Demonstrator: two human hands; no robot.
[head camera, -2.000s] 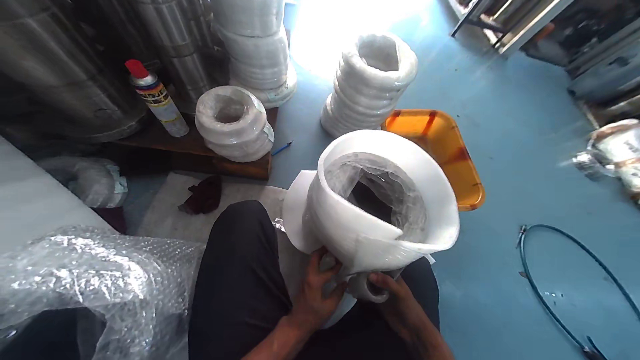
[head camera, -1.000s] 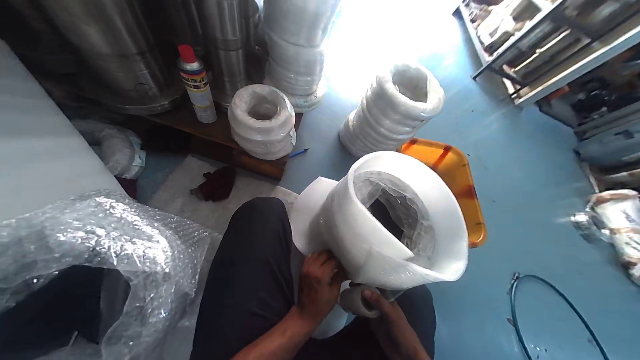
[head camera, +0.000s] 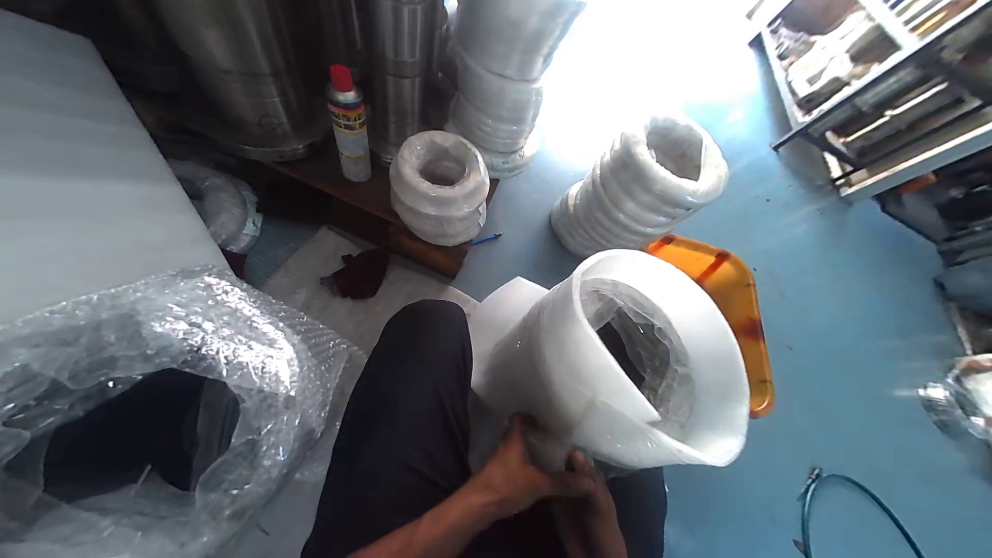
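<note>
A large roll wrapped in white foam sheet (head camera: 542, 364) leans on the lap, its open end lined with crinkled clear plastic (head camera: 659, 364). My left hand (head camera: 519, 473) presses the near lower side of the foam, thumb and fingers spread. Close beside it, my right hand (head camera: 593, 496) is at the bottom edge of the wrap, partly hidden beneath the left hand's fingers. The tape roll seen earlier by the right hand is hidden, so what that hand holds cannot be told.
Bubble wrap (head camera: 256, 333) lies at left. Behind stand a spray can (head camera: 350, 132), a small wrapped ring stack (head camera: 440, 186) and a taller wrapped stack (head camera: 628, 194). An orange tray (head camera: 736, 310) sits right of the roll, a hose (head camera: 852, 480) at lower right, a shelf (head camera: 891, 116) at upper right.
My right hand has moved in toward my left hand, and the tape roll beside it has gone out of sight. The view has shifted.
</note>
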